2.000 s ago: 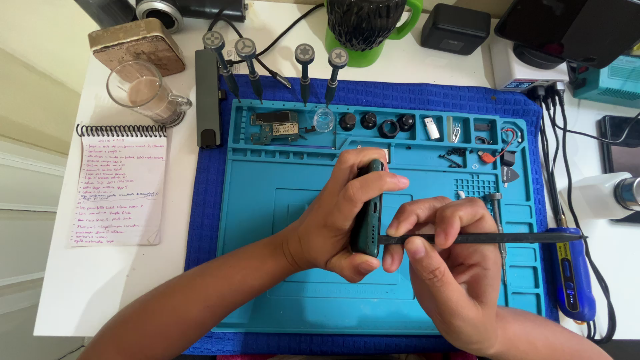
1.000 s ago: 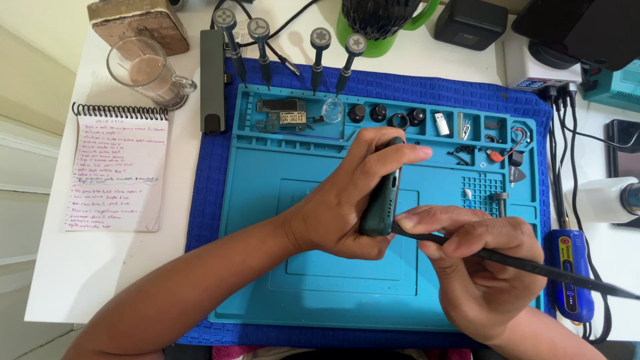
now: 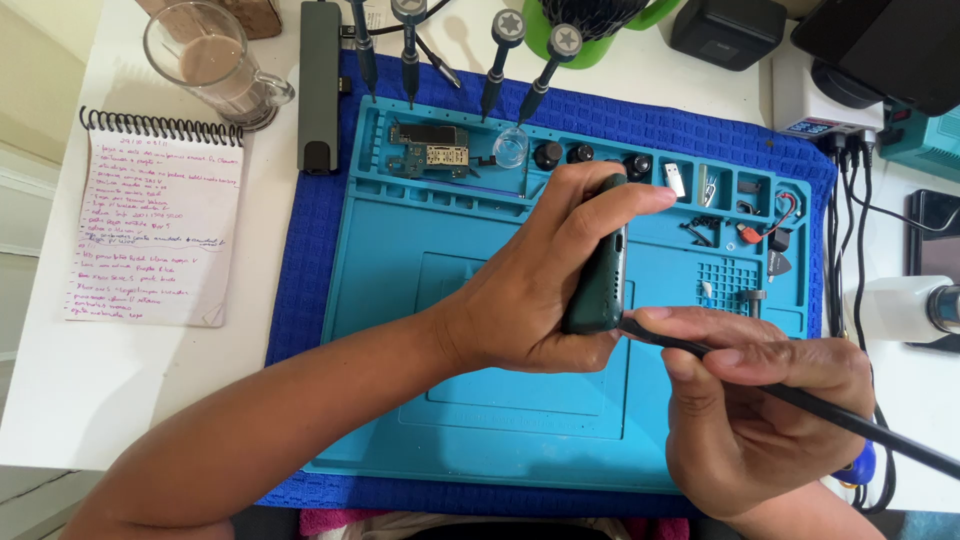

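My left hand (image 3: 544,270) grips a dark green smartphone (image 3: 600,289) on its edge, with the port and speaker holes facing right. My right hand (image 3: 757,397) holds a long black spudger (image 3: 817,405) like a pen. The spudger's tip meets the phone's lower corner; whether it sits in the seam cannot be told. Both hands are above a teal silicone repair mat (image 3: 375,300). A phone logic board (image 3: 429,150) lies in the mat's upper left compartment, beside a small clear round dish (image 3: 511,148).
Several upright screwdrivers (image 3: 499,67) stand along the mat's back edge. A glass mug of milky drink (image 3: 217,64) and a spiral notepad (image 3: 157,232) are at left. At right are a white bottle (image 3: 896,307), black cables (image 3: 844,225) and a white charging station (image 3: 821,101).
The spudger's outer end has swung down, so the tool now slants from the phone's corner to the lower right. My left hand still holds the phone. The view has shifted somewhat.
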